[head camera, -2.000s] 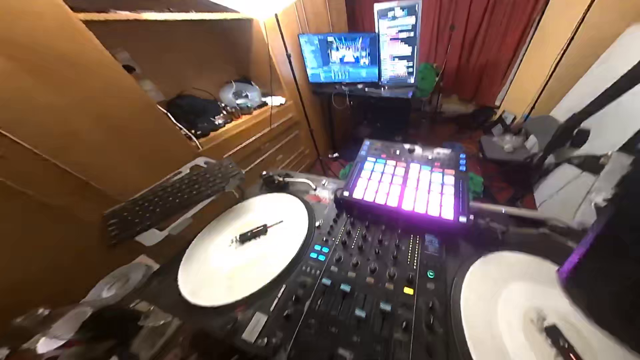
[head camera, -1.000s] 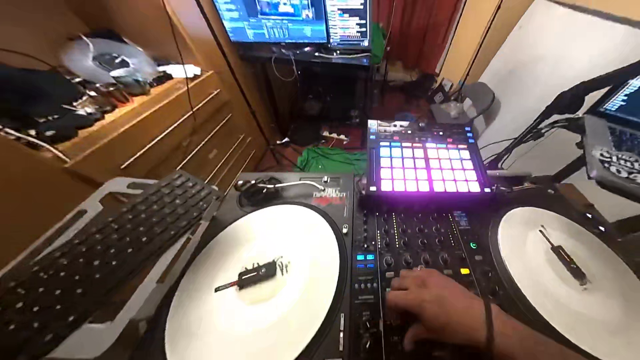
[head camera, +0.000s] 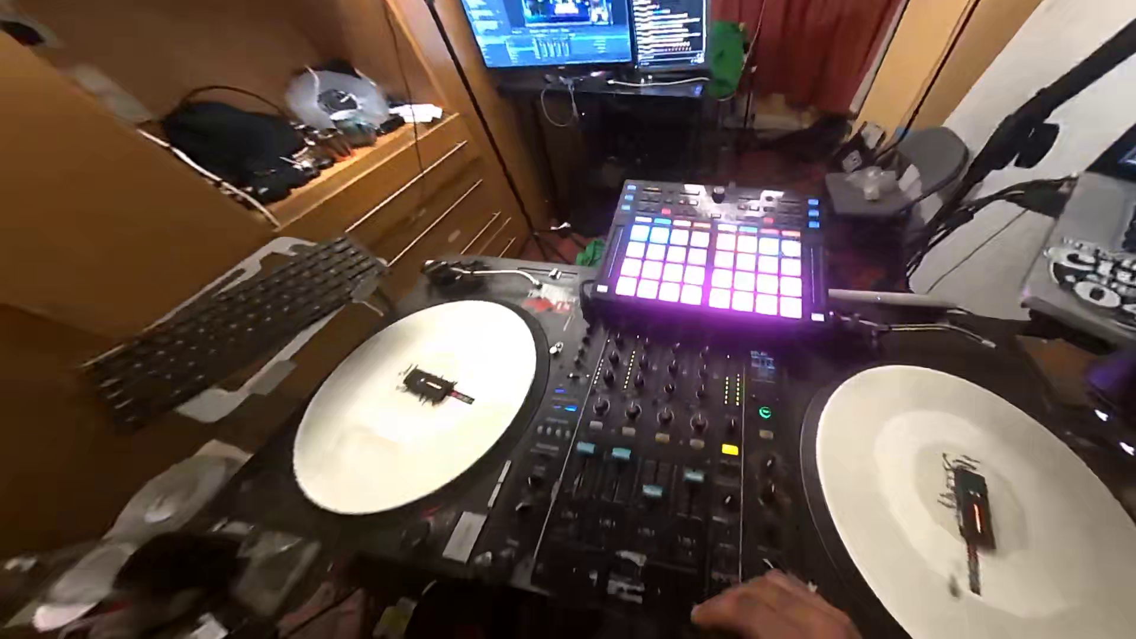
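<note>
My right hand (head camera: 774, 609) is at the bottom edge of the view, over the near right corner of a black DJ mixer (head camera: 657, 497); its fingertips are partly cut off, so whether it holds a control cannot be told. My left hand is out of view. A turntable with a white record (head camera: 417, 444) stands left of the mixer, another white record (head camera: 887, 417) right of it. Each has a small dark device at its center. Behind the mixer, a pad controller (head camera: 714, 266) glows white and purple.
A black keyboard (head camera: 222, 328) rests on a stand at the left. Wooden drawers (head camera: 417, 213) and a shelf with cables stand behind it. Two monitors (head camera: 550, 35) are at the back. A laptop (head camera: 1087, 257) and a black stand arm (head camera: 1021, 133) are at the right. Clear plastic containers (head camera: 169, 497) lie lower left.
My right hand, over the mixer's knobs one second ago, is now at its near right corner. No hand showed two seconds ago. The view has shifted.
</note>
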